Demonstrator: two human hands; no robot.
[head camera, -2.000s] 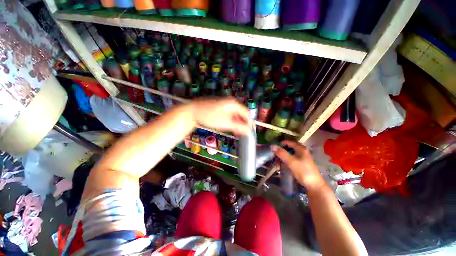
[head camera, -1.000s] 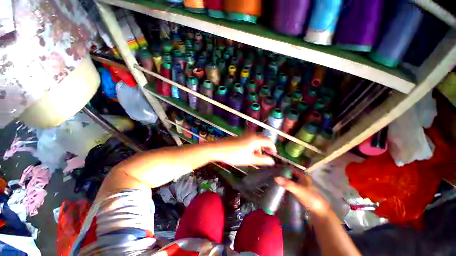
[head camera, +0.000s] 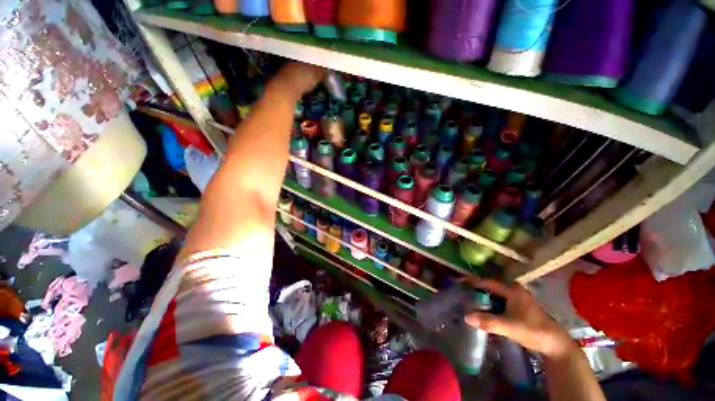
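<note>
My right hand (head camera: 527, 317) is at the lower right, in front of the rack. It holds grey thread spools (head camera: 473, 348) with green ends, blurred and partly overlapping. My left hand (head camera: 302, 77) reaches into the back left of the thread rack (head camera: 408, 74), just under the upper shelf. A pale spool (head camera: 336, 85) is at its fingertips; whether the fingers grip it cannot be told. Many spools stand packed on the rack's shelf, among them a white one with a green top (head camera: 435, 215) near the front rail.
Large purple (head camera: 462, 27), orange and light blue cones stand on the upper shelf. Red plastic bags (head camera: 639, 313) and a clear bag (head camera: 676, 231) lie right of the rack. A floral cloth (head camera: 67, 86) is at the left. Pink scraps (head camera: 67, 305) lie on the floor. My knees are below.
My left hand has moved up and left, from near the right hand to the back of the rack. My right hand has shifted slightly right and down, still holding the grey spools.
</note>
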